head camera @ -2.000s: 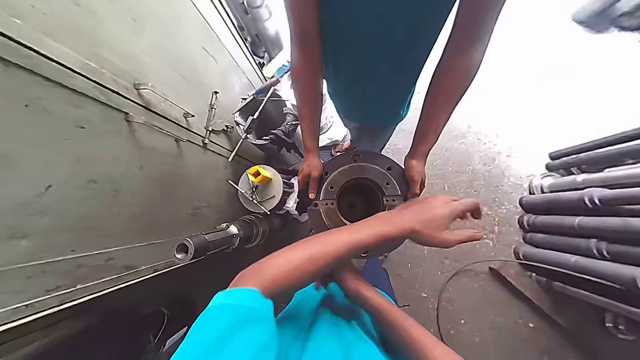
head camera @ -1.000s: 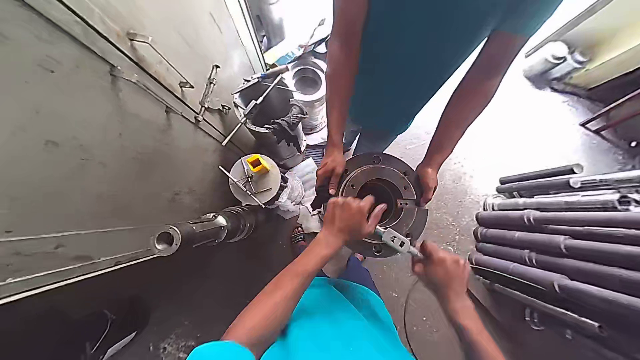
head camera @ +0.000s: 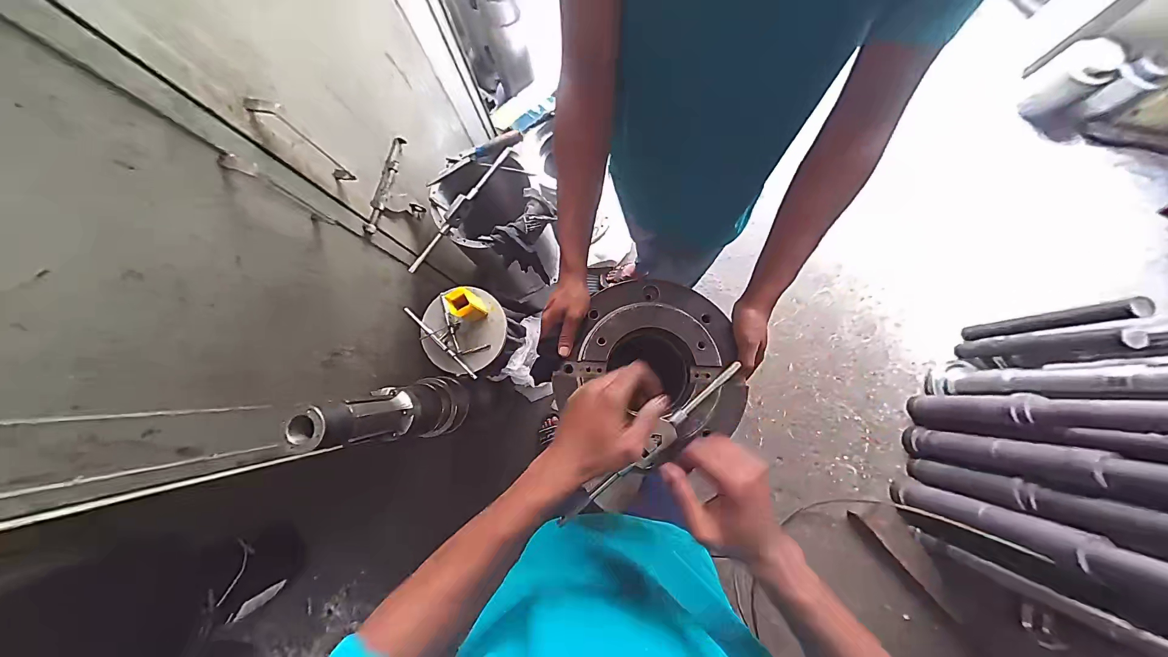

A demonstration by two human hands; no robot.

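A round metal flange [head camera: 652, 318] with bolt holes and a wide central bore stands in front of me. Over its near side lies a tap wrench [head camera: 707, 392], its long bar slanting from lower left to upper right. My left hand [head camera: 607, 415] is at the wrench's middle, fingers bent near the bore; whether it grips the tool is unclear. Blurred, my right hand [head camera: 725, 493] is just below and right of the wrench with thumb and fingers apart, apparently off the bar. A co-worker's hands [head camera: 566, 315] rest on the flange's left and right edges.
Left of the flange, a round stand [head camera: 488, 342] carries a yellow block [head camera: 465, 303] and tools. A splined metal shaft [head camera: 365, 420] lies beside a large metal panel [head camera: 137, 274]. Behind is a bucket [head camera: 484, 201] with a bar across it. Dark rods [head camera: 1031, 411] are stacked at right.
Both my hands were on the wrench a second ago; the right one now appears off it. The wrench bar has turned to a steeper slant. Two seconds ago, one hand was spread over the flange.
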